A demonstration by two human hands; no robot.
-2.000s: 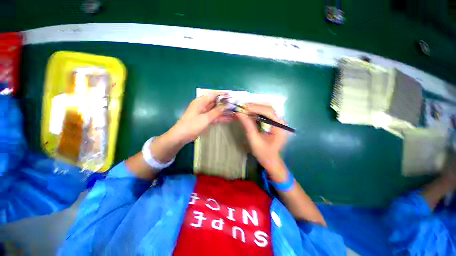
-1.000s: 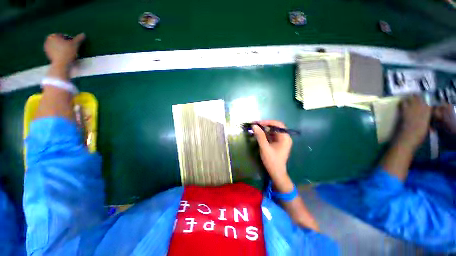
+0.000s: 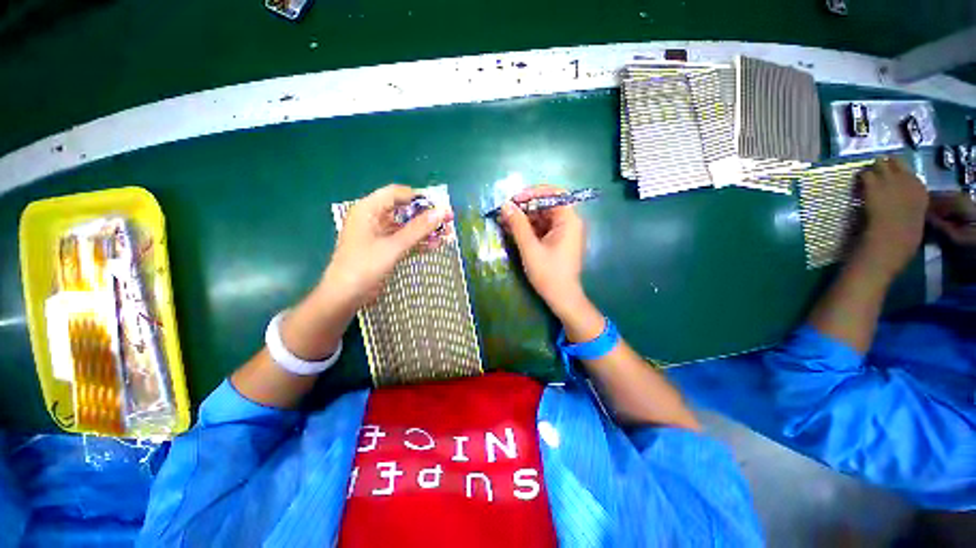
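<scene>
My left hand (image 3: 377,238) holds a small electronic unit (image 3: 415,210) between thumb and fingers, above the upper part of the striped adhesive sheet (image 3: 420,310). The sheet lies flat in front of me, its top partly hidden by the hand. My right hand (image 3: 550,241) holds tweezers (image 3: 557,200) near the unit, apart from it, with the tip towards the left. A clear, shiny sticker sheet (image 3: 503,310) lies on the green bench beside the striped sheet, under and below the right hand. Whether the tweezers hold a piece is too small to tell.
A yellow tray (image 3: 35,289) with bagged orange strips stands at the left. Striped sheets (image 3: 666,128) overlap at the upper right. A neighbour's hand (image 3: 894,214) is on another sheet, near a white parts tray (image 3: 886,137). A white rail (image 3: 321,97) borders the belt, which carries units (image 3: 287,8).
My left hand has come back from the belt at the upper left and now holds a unit over the striped sheet. My right hand has moved up slightly with the tweezers.
</scene>
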